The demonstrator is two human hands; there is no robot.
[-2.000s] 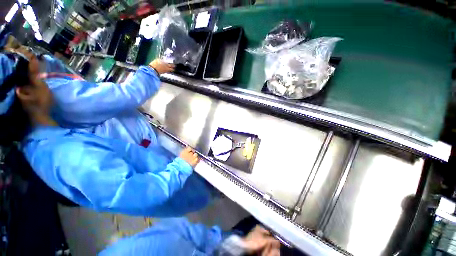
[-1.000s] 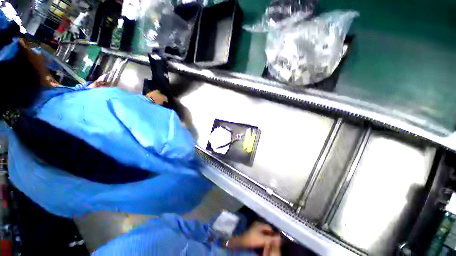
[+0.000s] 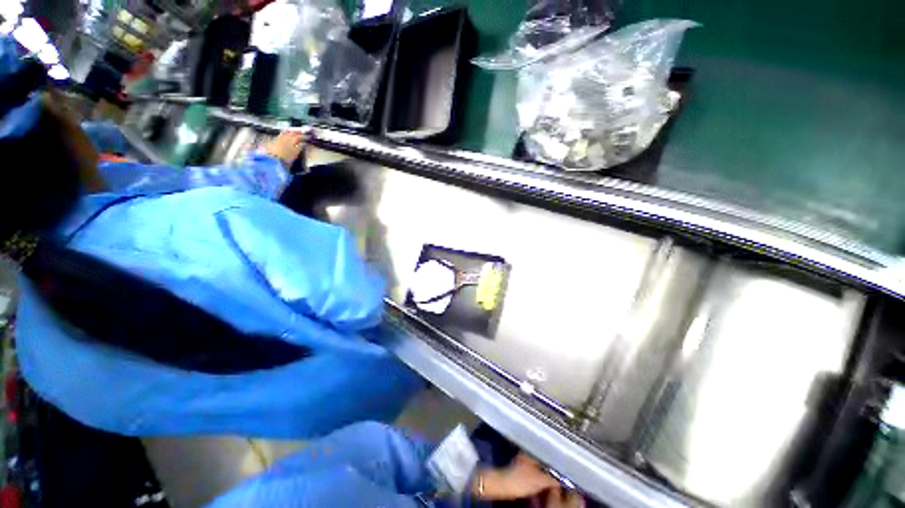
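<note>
My left hand (image 3: pixel 514 480) is at the bottom edge, below the near conveyor rail (image 3: pixel 466 389), in a blue sleeve. Part of what looks like my right hand (image 3: pixel 564 498) is beside it, cut off by the edge. Both are blurred; whether they hold a small dark item cannot be told. A small black tray (image 3: pixel 463 324) lies on the steel bed, with a white item (image 3: pixel 433 286) and a yellow item (image 3: pixel 489 286) in it.
A co-worker in a blue smock (image 3: pixel 218 258) leans over the line at left, a hand (image 3: pixel 288 146) at the far rail. Bagged components (image 3: pixel 590 109) and black bins (image 3: pixel 427 74) sit on the green bench (image 3: pixel 784 139). Cross bars (image 3: pixel 635 347) span the line.
The co-worker has leaned in over the line since the first frame; a hand now shows at the far rail. My hands stay low by the near rail. The black tray stays on the bed.
</note>
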